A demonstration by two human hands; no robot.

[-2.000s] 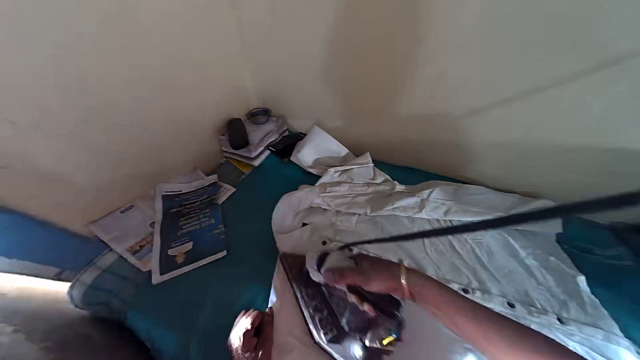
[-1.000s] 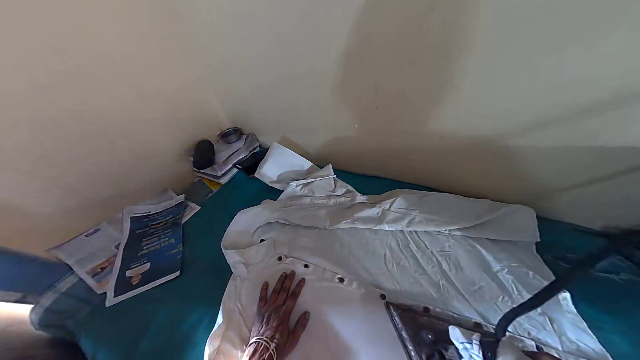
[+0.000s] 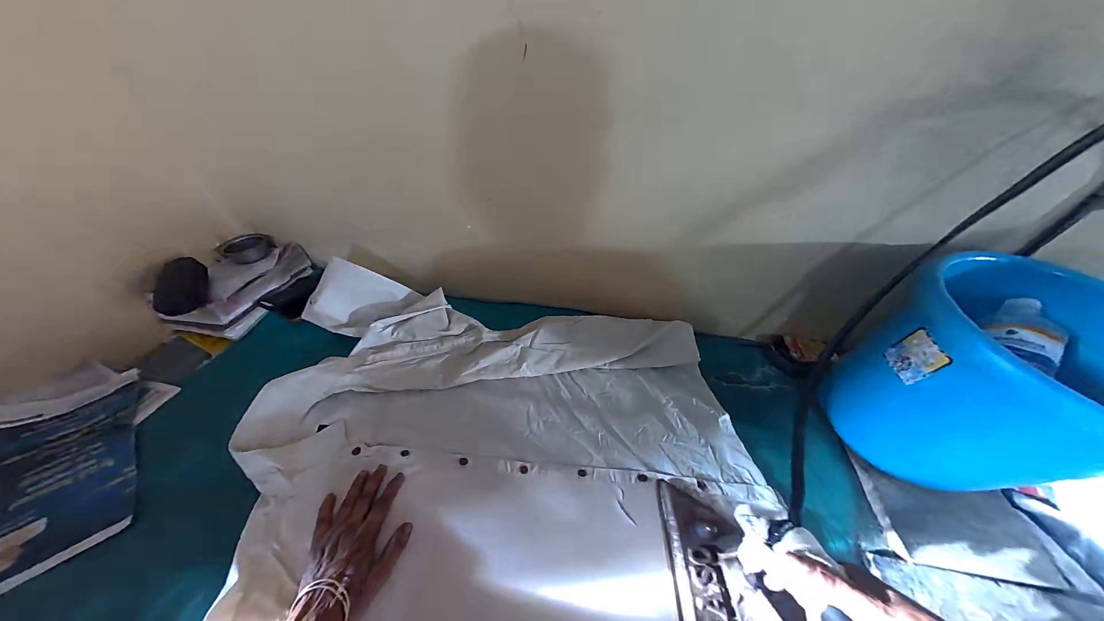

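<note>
A white shirt (image 3: 535,405) with dark buttons lies spread over the green cloth. My left hand (image 3: 355,539), with bracelets at the wrist, rests flat on its front, fingers spread, just below the button row. Near the lower right of the shirt, my right hand (image 3: 798,573) grips the cloth-wrapped handle of a metal clothes iron (image 3: 703,552). The iron lies on the shirt close to the last buttons, partly cut off by the lower frame edge. A thick black cord (image 3: 849,332) rises from its handle toward the upper right.
At right a blue plastic tub (image 3: 931,414) holds a plastic bottle (image 3: 1026,332), with folded fabric (image 3: 957,526) below it. Newspapers (image 3: 69,483) lie at left. A stack of papers (image 3: 233,289) with a dark round object and a metal ring sits in the corner against the wall (image 3: 362,129).
The iron has moved from the shirt's collar side to its lower right part. My left hand now lies flat on the shirt. The view has swung right, bringing in the blue tub.
</note>
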